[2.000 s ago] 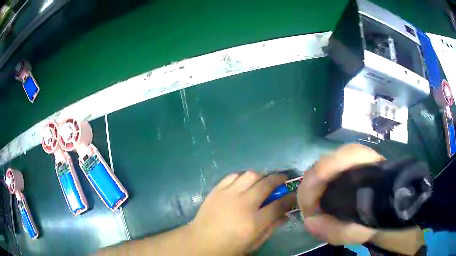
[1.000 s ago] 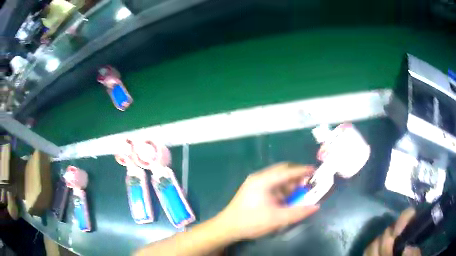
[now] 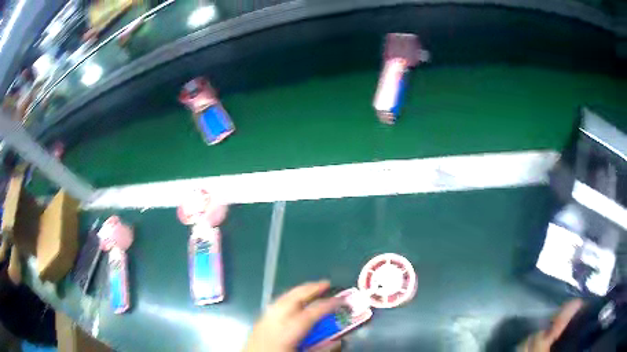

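My left hand (image 3: 292,320) holds an open pink fan (image 3: 388,280) by its handle, low over the green bench in the middle. The fan's round head points to the upper right; its blue battery and small green board show, partly covered by my fingers. My right hand (image 3: 553,330), cut off at the lower right, is around a dark screwdriver (image 3: 599,322), blurred and apart from the fan. Its tip cannot be made out.
Two open fans lie on the left bench, one near the middle-left (image 3: 206,265), one further left (image 3: 118,275) beside a dark flat device (image 3: 88,260). Cardboard boxes (image 3: 58,235) stand far left. Beyond the white rail (image 3: 330,184), the belt carries two fans. The screw feeder (image 3: 581,240) stands right.
The view has shifted. One of the two paired bench fans is gone from its place, and my left hand holds a fan lower down. Another fan now lies on the belt at upper right.
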